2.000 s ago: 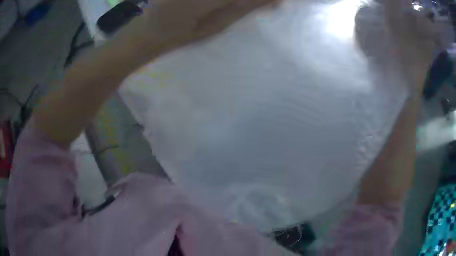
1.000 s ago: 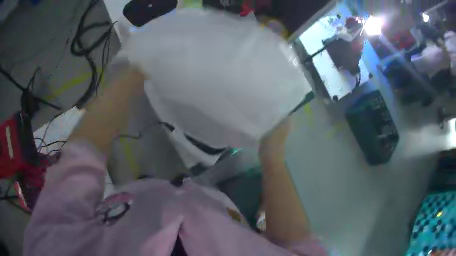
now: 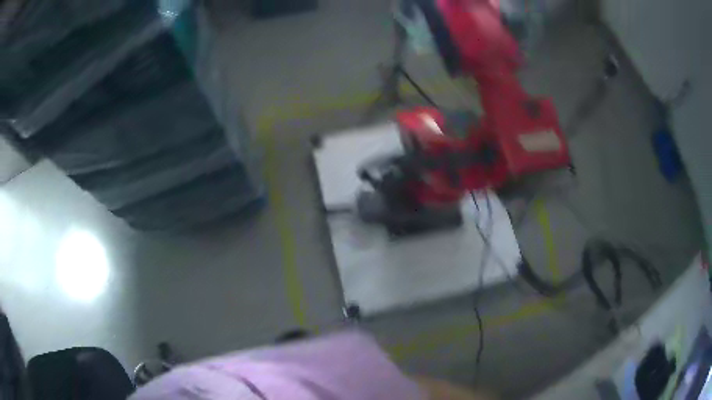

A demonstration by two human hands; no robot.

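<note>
Neither of my hands shows clearly. A pink sleeve (image 3: 289, 371) is at the bottom middle, with a blurred bit of forearm (image 3: 453, 389) cut off by the lower edge; its hand is out of the picture. In front of me a glossy red robot arm (image 3: 500, 133) stands on a white base (image 3: 414, 273) with black feet at its corners. A dark joint or foot part of the arm rests on the base. Thin black cables hang over the base. The view is blurred, and the white bag is not visible.
Stacked dark crates (image 3: 148, 148) wrapped in shiny film stand at the upper left. Yellow floor lines (image 3: 287, 234) surround the base. Black cables (image 3: 605, 273) coil on the floor at right. A white bench edge (image 3: 632, 344) is at the lower right, a black chair-like shape (image 3: 78, 375) at the lower left.
The view has swung from the white bag in both hands to the robot arm and wrapped crates. The bag and both hands have left the picture.
</note>
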